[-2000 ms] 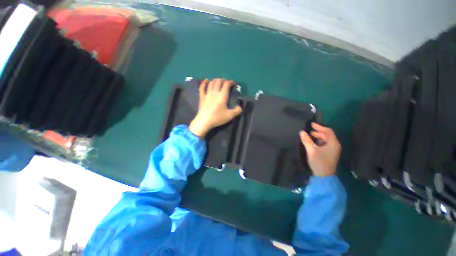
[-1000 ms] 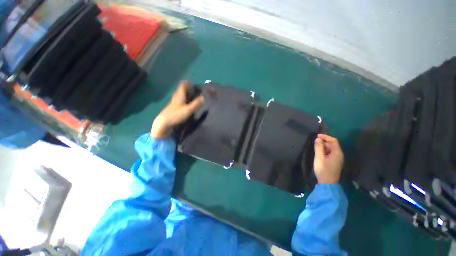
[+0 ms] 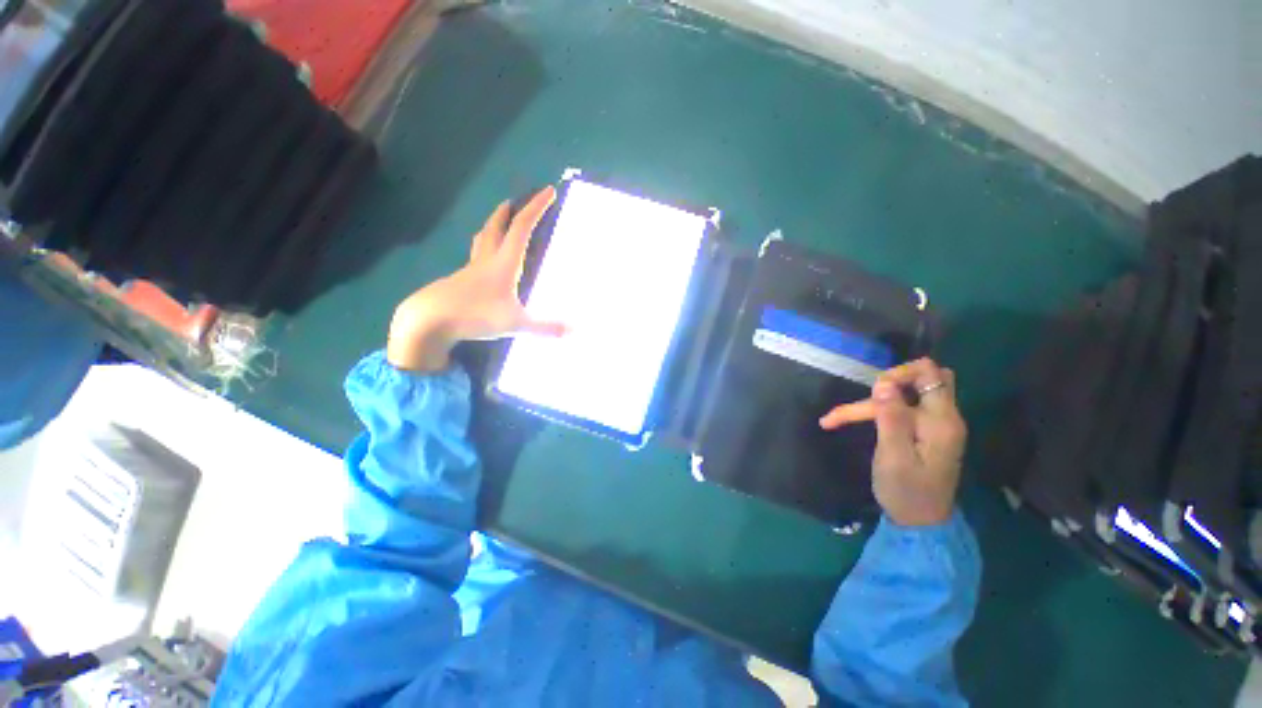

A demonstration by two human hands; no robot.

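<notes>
Two tablets lie side by side in a black double carrier (image 3: pixel 709 346) with a dark gap between them. The left tablet (image 3: pixel 623 297) has a glaring white screen. The right tablet (image 3: pixel 782 436) has a dark screen with a blue and pale band near its upper part. White bits show at the corners. My left hand (image 3: pixel 464 302) is spread at the left tablet's left edge, its thumb over the screen. My right hand (image 3: pixel 916 443) is over the right tablet's right side, index finger extended over the screen, other fingers curled. Neither hand visibly holds anything.
A thick stack of black carriers (image 3: pixel 187 166) stands at left beside a red sheet (image 3: pixel 332 42). Another black stack (image 3: pixel 1163 374) stands at right. Clear crinkled plastic (image 3: pixel 238 353) lies at the green bench's near edge. A pale tote (image 3: pixel 111 512) is below on the floor.
The left tablet's screen has turned from dark to white, and a blue and pale band has appeared on the right one. My left thumb has moved over the left screen; my right index finger now extends.
</notes>
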